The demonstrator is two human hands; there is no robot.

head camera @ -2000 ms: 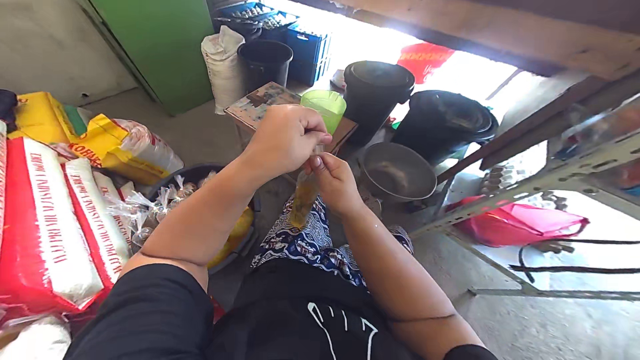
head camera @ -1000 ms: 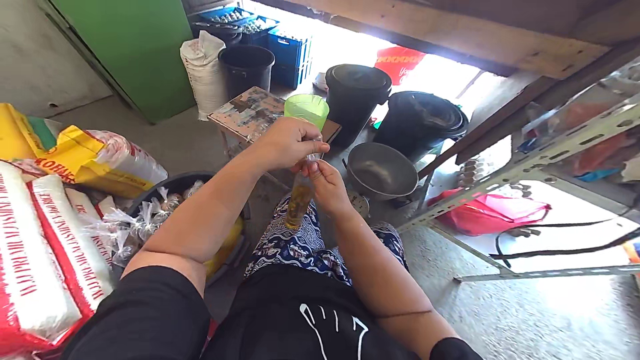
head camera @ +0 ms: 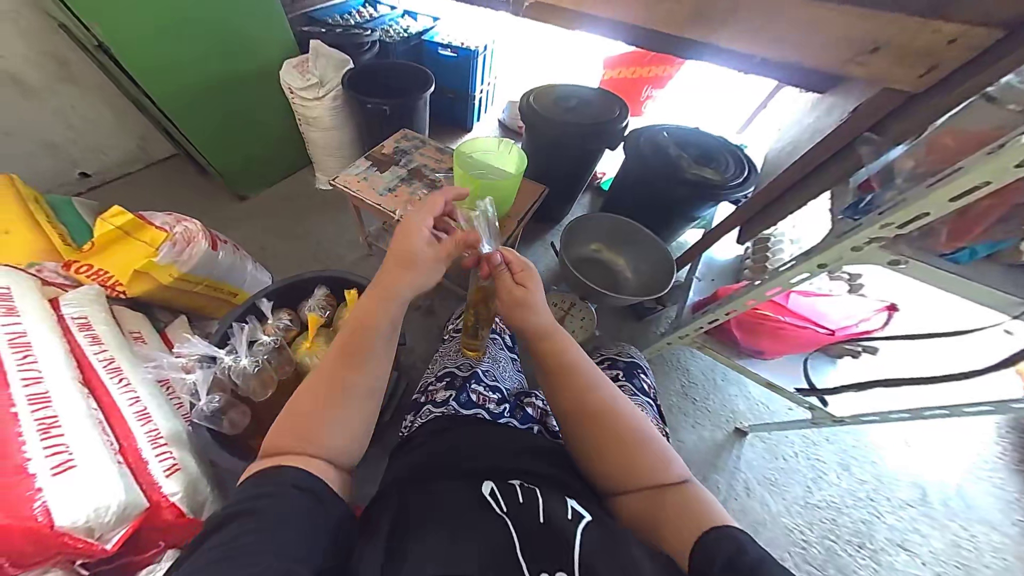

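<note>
A slim clear plastic bag (head camera: pixel 480 308) with yellowish-brown liquid in its lower part hangs upright above my lap. My right hand (head camera: pixel 520 292) pinches its neck between thumb and fingers. The loose plastic top sticks up above that grip. Just left of the neck is my left hand (head camera: pixel 432 248), fingers bent and partly spread, the thumb close to the plastic; whether it grips any is unclear. Behind the hands, a light green plastic container (head camera: pixel 490 172) stands on a small worn wooden table (head camera: pixel 392 172). At the left, tied clear bags (head camera: pixel 256 360) fill a dark round tub (head camera: pixel 296 280).
Rice sacks (head camera: pixel 64 416) lie at the left. Black lidded bins (head camera: pixel 572 120), a metal basin (head camera: pixel 616 260) and a dial scale (head camera: pixel 572 316) stand ahead. A perforated metal rack (head camera: pixel 800 276) runs along the right, with a pink bag (head camera: pixel 800 320) near it.
My left hand's fingers have loosened and spread at the bag's neck, and the plastic top now shows above my right hand. My right hand keeps its pinch.
</note>
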